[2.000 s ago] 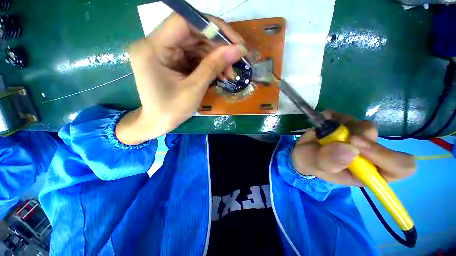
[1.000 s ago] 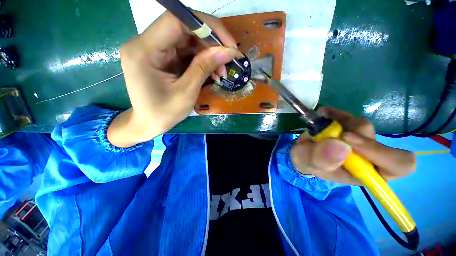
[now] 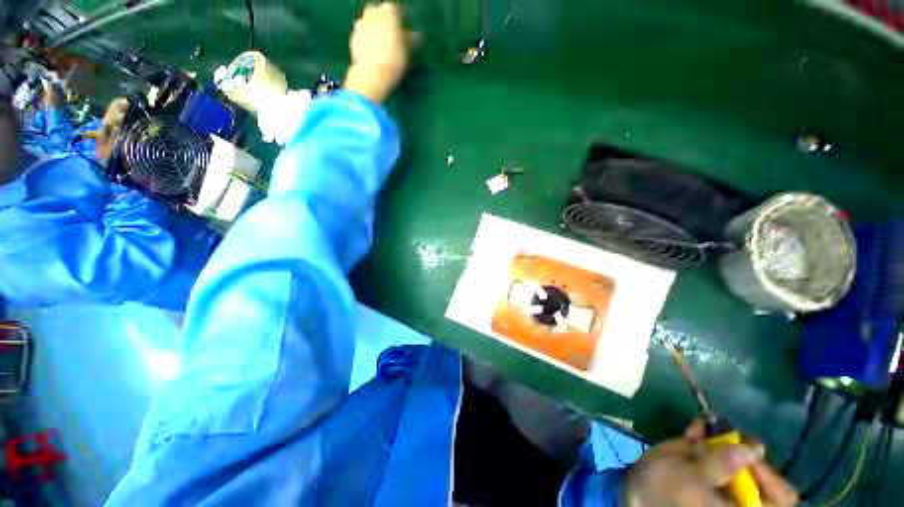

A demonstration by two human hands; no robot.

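My left hand is stretched far out over the green bench at the top; it is blurred, its fingers are unclear, and I cannot tell whether it holds anything. My right hand is at the bottom right, closed around the yellow handle of the soldering iron, whose thin tip points up and left, right of the white paper. The orange-brown fixture plate lies on the paper. A round black area, either a disc or the central seat, shows at its middle between pale metal tabs.
Beyond the plate is a black fan with a wire grille. A round metal tin and a blue box with cables stand right. A small white-tagged part and scattered dark parts lie on the bench. Another person's blue sleeve is left.
The view has swung and widened. My left hand has left the plate and stretched far forward; the tweezers no longer show. My right hand with the iron has moved away from the plate.
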